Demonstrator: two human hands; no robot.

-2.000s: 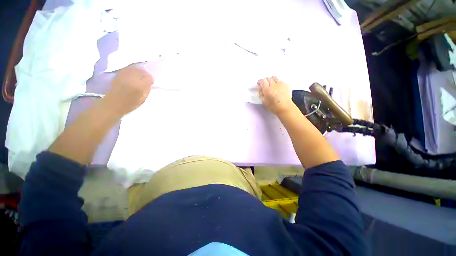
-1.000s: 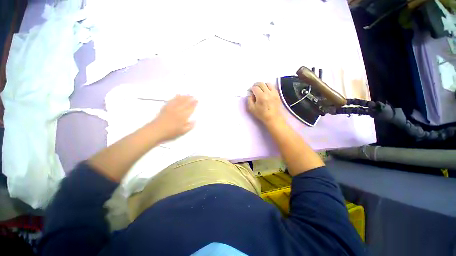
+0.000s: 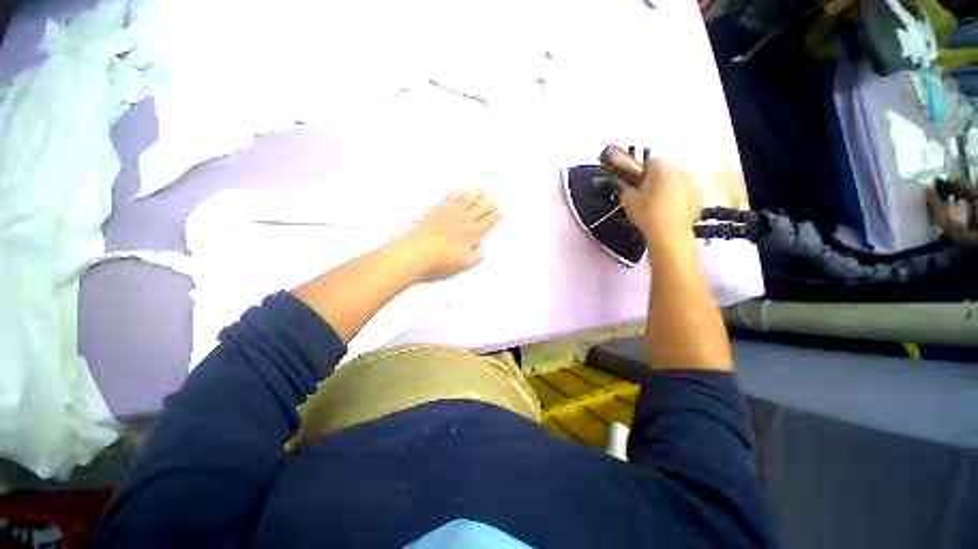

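A white garment panel (image 3: 279, 268) lies flat on the lilac table cover (image 3: 129, 332) in front of me, with a thin dark fold line along its upper part. My left hand (image 3: 456, 234) lies flat on the panel's right part, fingers spread, holding nothing. My right hand (image 3: 662, 198) is closed around the brown handle of the steam iron (image 3: 604, 218), to the right of my left hand. The iron's black body with pale rim rests on the table, its curved edge towards the left. Glare hides the panel's right edge.
A heap of white pieces (image 3: 48, 247) hangs over the left table edge. More white fabric (image 3: 322, 54) lies at the far side. The black iron hose (image 3: 815, 249) runs right. A grey roll (image 3: 869, 318) and yellow crate (image 3: 584, 402) are below. Another person's hand (image 3: 950, 212) shows far right.
My right hand has left the fabric and taken hold of the iron's handle. My left hand has moved right along the panel and now lies flat. The view has shifted right.
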